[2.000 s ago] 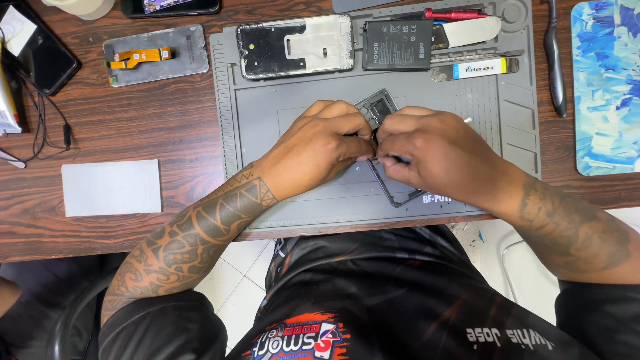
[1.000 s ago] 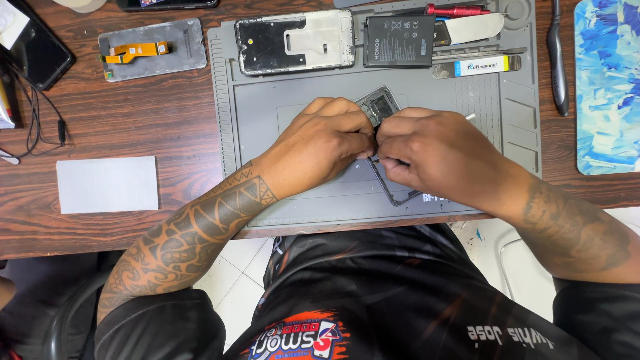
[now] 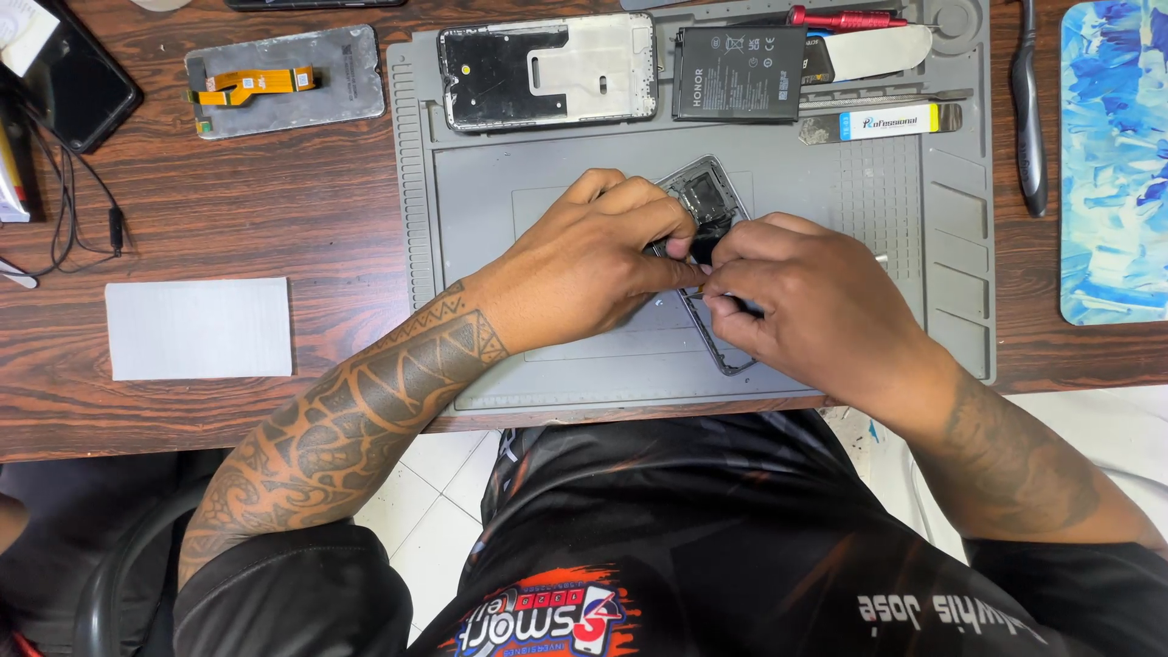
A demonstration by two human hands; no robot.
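Note:
A dark phone frame (image 3: 716,342) lies slanted on the grey repair mat (image 3: 584,164), with its camera area toward the top. My left hand (image 3: 616,246) holds the frame's left side, thumb pointing right. From the right, my right hand (image 3: 785,292) reaches over the frame, its fingertips pinched together and nearly touching my left thumb. Something small and orange-yellow shows between the fingertips; what it is cannot be told. Above lie a phone midframe plate (image 3: 593,64), a black Honor battery (image 3: 739,75) and a red screwdriver (image 3: 844,18). The fingers hide the middle of the frame.
Left of the mat are a phone screen with an orange flex cable (image 3: 342,87), a white pad (image 3: 201,328), a black phone (image 3: 82,100) and dark cables (image 3: 117,228). A metal blade tool (image 3: 949,119) rests top right, beyond it a grey-handled tool (image 3: 1029,137) and a blue-white board (image 3: 1113,164).

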